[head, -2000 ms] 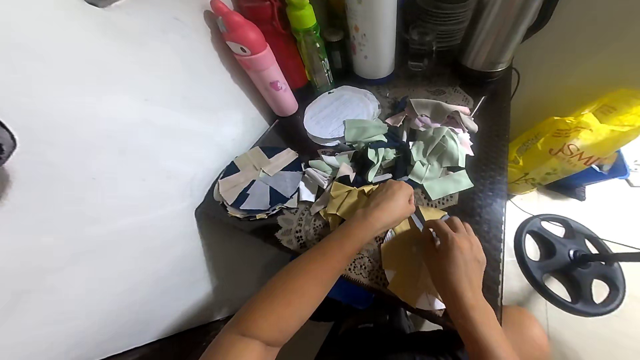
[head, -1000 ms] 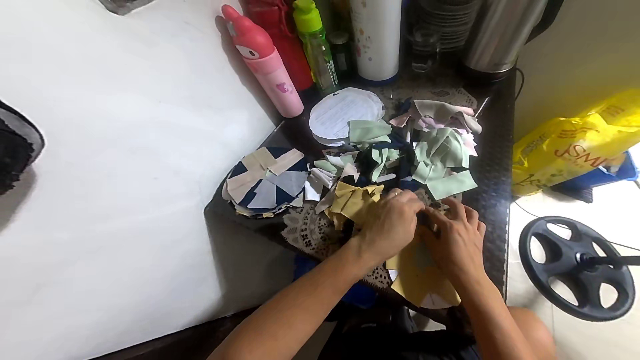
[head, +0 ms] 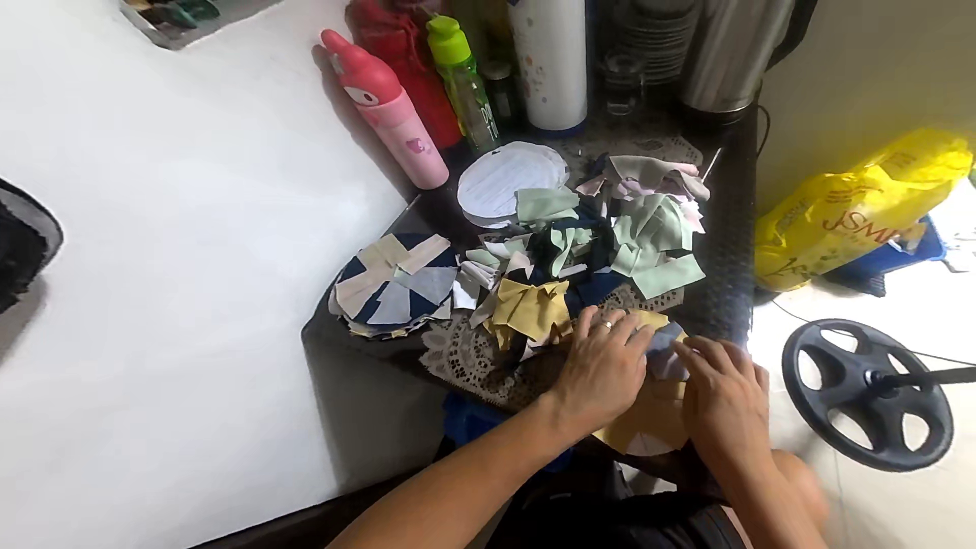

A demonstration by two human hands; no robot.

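Observation:
Both hands rest on a round patchwork of yellow and grey fabric pieces (head: 648,423) at the table's near edge. My left hand (head: 606,370) lies on its left side, a ring on one finger, fingertips by a grey piece (head: 665,343). My right hand (head: 724,393) touches the right side with bent fingers; what lies under them is hidden. Yellow scraps (head: 532,309) are heaped left of my left hand. Beyond lie green scraps (head: 654,232) and a stack of white round pieces (head: 511,183). A stack of patchwork rounds in navy, beige and grey (head: 396,286) sits at the left.
A lace cloth (head: 465,358) partly covers the dark table (head: 720,267). Along the back stand a pink bottle (head: 400,130), a green-capped bottle (head: 465,88), a white flask (head: 550,69) and a steel jug (head: 732,57). Right of the table are a yellow plastic bag (head: 854,213) and a black wheel-shaped base (head: 812,396).
The narrow grey item seen between my hands two seconds ago no longer shows. My left hand has come down flat on the patchwork, and a grey piece now shows between the hands.

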